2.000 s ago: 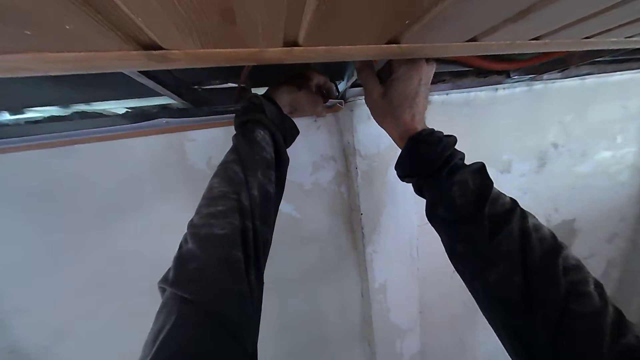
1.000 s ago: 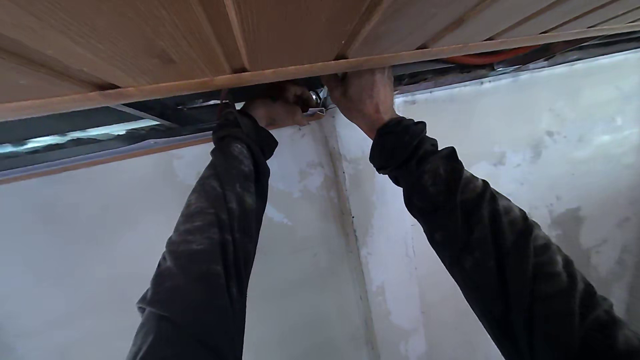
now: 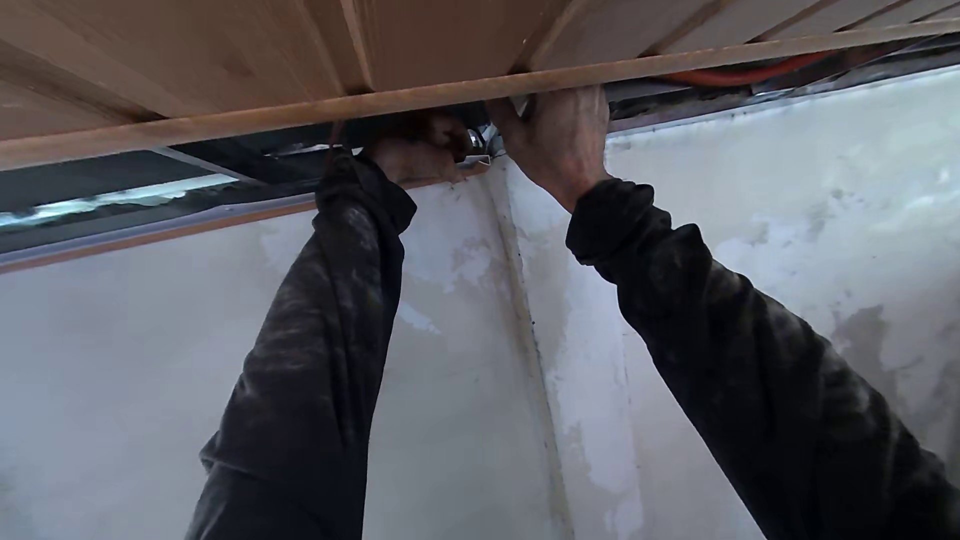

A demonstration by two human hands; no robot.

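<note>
Both arms reach up into a dark gap between a wooden plank panel [image 3: 442,45] and the top of the plastered wall. My left hand [image 3: 420,150] is in the gap by the wall corner, its fingers curled and partly in shadow. A small shiny metal piece [image 3: 475,139] shows just right of those fingers, above the end of a pale metal profile [image 3: 474,160]. My right hand [image 3: 559,139] reaches up to the right of it, thumb apart, with its fingertips hidden behind the panel's edge strip [image 3: 420,97]. Whether either hand grips anything cannot be told.
Plastered walls meet at a vertical corner [image 3: 534,330] with a rough seam. An orange-red hose or conduit [image 3: 750,75] runs in the gap at the right. A pale rail [image 3: 150,229] with an orange-brown strip [image 3: 165,237] under it follows the left wall's top.
Both hands stay up in the gap near the corner. The view has shifted somewhat; no object has plainly been taken or let go.
</note>
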